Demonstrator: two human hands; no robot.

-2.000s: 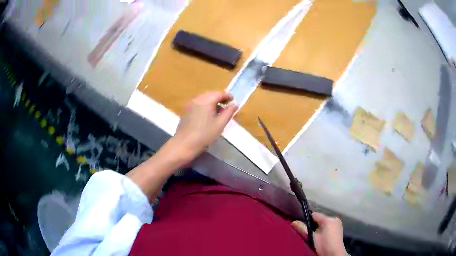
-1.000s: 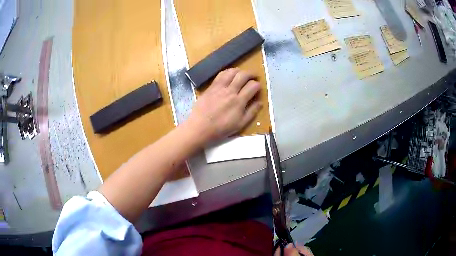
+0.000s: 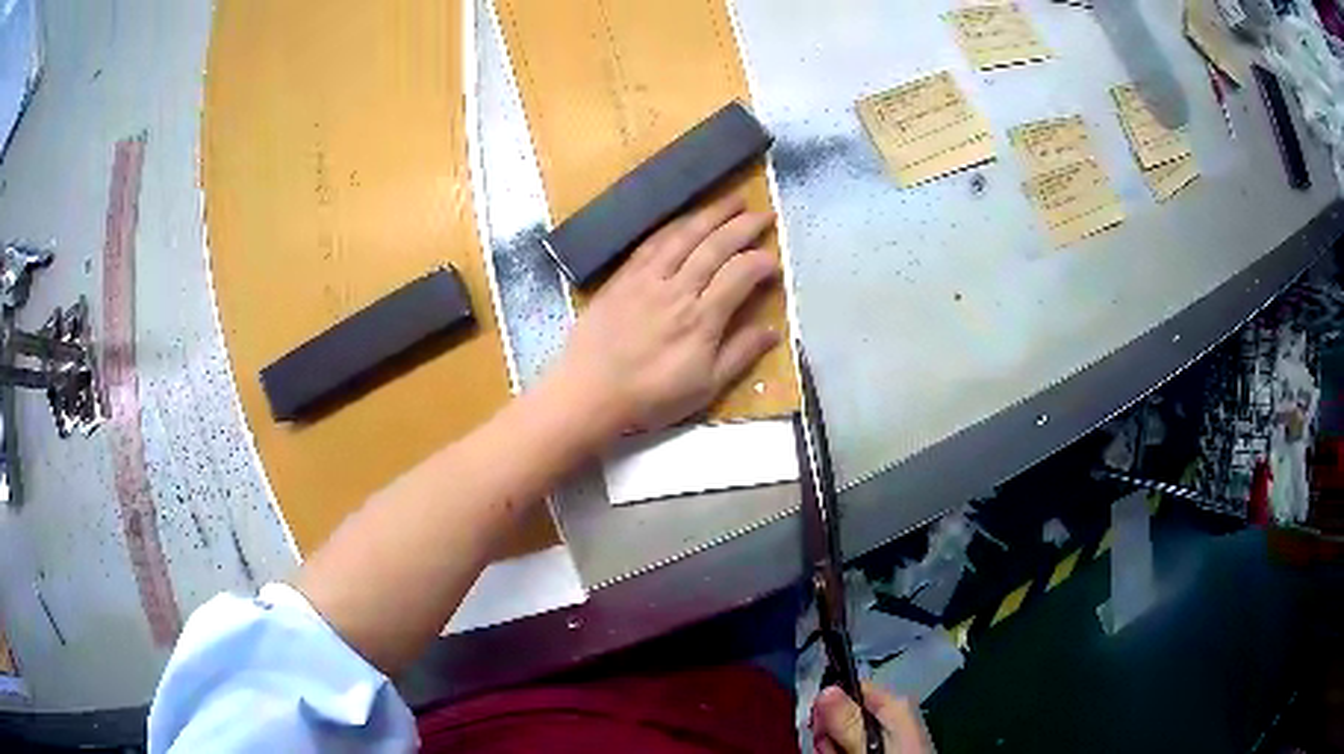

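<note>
Two tan-orange card patterns lie side by side on white cloth pieces, a wide one (image 3: 347,162) and a narrower one (image 3: 619,74). A dark weight bar rests on each, one at left (image 3: 369,342) and one at right (image 3: 659,195). White cloth (image 3: 705,460) shows past the narrow card's near end. My left hand (image 3: 671,317) lies flat on the narrow card, just below its weight, fingers spread. My right hand (image 3: 870,722), cut off by the bottom edge, grips the shears (image 3: 826,575). Their blades lie along the cloth's right edge at the near corner.
Several buff tickets (image 3: 926,128) lie at upper right, near a grey translucent curved ruler (image 3: 1142,62) and a dark oblong case (image 3: 1281,127). A pink-red ruler (image 3: 130,390) and metal clamp (image 3: 67,354) are at left. The metal table edge (image 3: 958,469) curves in front, above scraps on green floor.
Since two seconds ago, my left hand has moved from between the patterns onto the narrow card, and the shears have come to the cloth's right edge. The view has turned. Little changed in the last second.
</note>
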